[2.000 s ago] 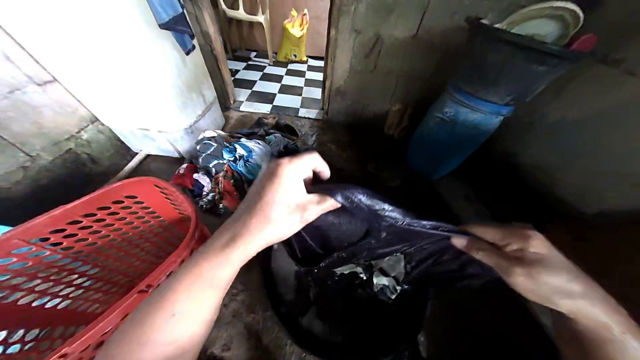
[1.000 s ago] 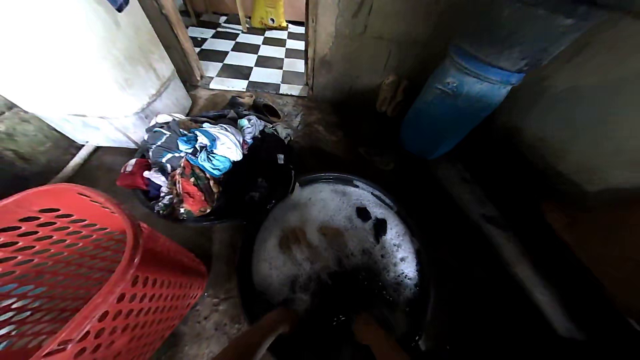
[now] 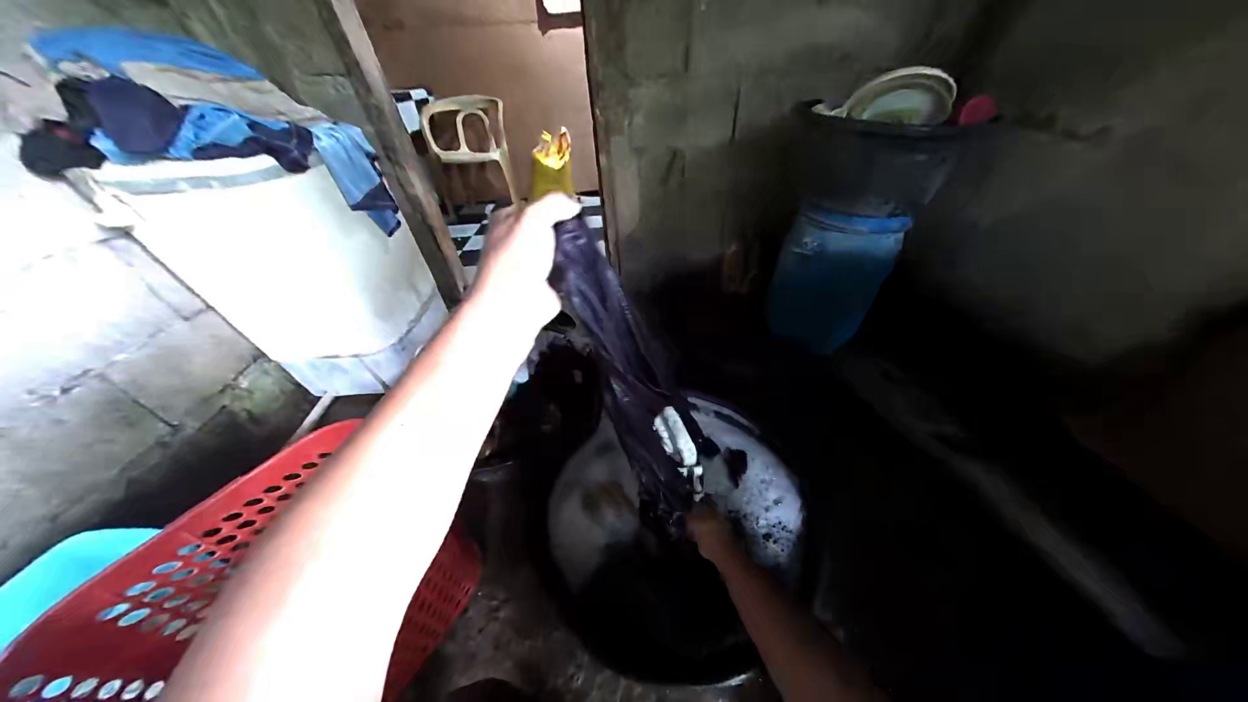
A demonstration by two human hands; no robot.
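Note:
A dark wet garment with a pale print [image 3: 624, 341] hangs stretched between my hands over a round black basin [image 3: 780, 575] of sudsy water. My left hand [image 3: 531, 244] grips its upper end, raised high in front of the doorway. Low over the basin, my right hand [image 3: 710, 531] is closed around the garment's lower part, near the print; its fingertips are partly lost in shadow. The water [image 3: 585, 507] shows pale foam with dark patches.
At the left stands a red perforated plastic basket [image 3: 234, 507], a light blue basin [image 3: 73, 575] beside it. Clothes [image 3: 234, 132] lie over a white container [image 3: 263, 263]. A blue drum [image 3: 838, 283] bearing a black tub [image 3: 877, 161] stands at the back right. Darker laundry [image 3: 546, 400] sits behind the basin.
One second ago both hands were low in the basin. Now the dark garment is out of the water, my left hand has risen high with one end, and the view has tilted up.

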